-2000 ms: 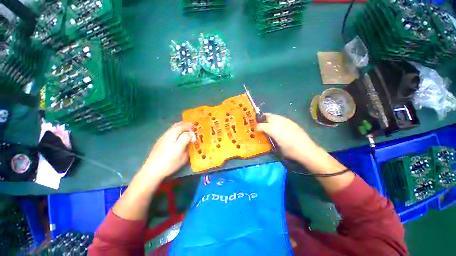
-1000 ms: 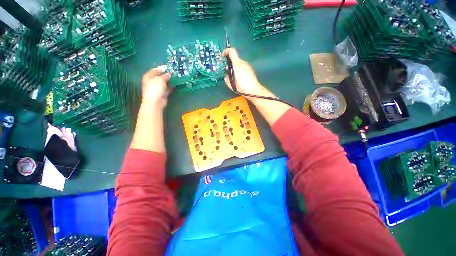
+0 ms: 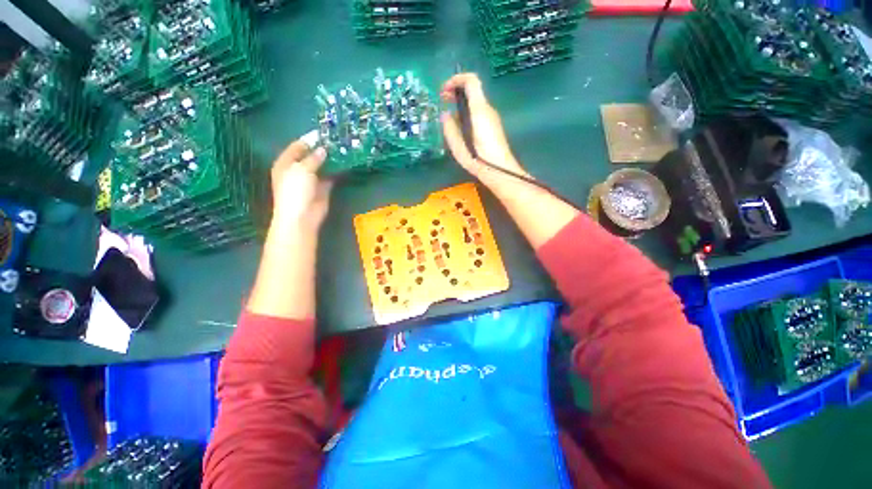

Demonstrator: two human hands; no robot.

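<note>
A green circuit board panel (image 3: 378, 124) with many upright parts is between my two hands, beyond the orange fixture. My left hand (image 3: 301, 172) grips its left edge, with a white wrap on a fingertip. My right hand (image 3: 475, 124) is at its right edge and holds the black soldering iron (image 3: 466, 116); whether its fingers also touch the board is hard to tell. The orange fixture (image 3: 435, 253) lies flat near the bench's front edge, its face with dark holes upward.
Board stacks stand at left (image 3: 167, 167), back and right (image 3: 765, 48). At right are a tip-cleaning pot (image 3: 631, 199), a black iron stand (image 3: 712, 181), brown cardboard (image 3: 636, 132) and plastic bags. At left lies a dark smartphone (image 3: 124, 285). Blue bins (image 3: 161, 396) sit below the edge.
Both hands left the orange fixture and reached forward to the circuit board panel. The panel now appears slightly raised and tilted, and the iron has moved forward with my right hand.
</note>
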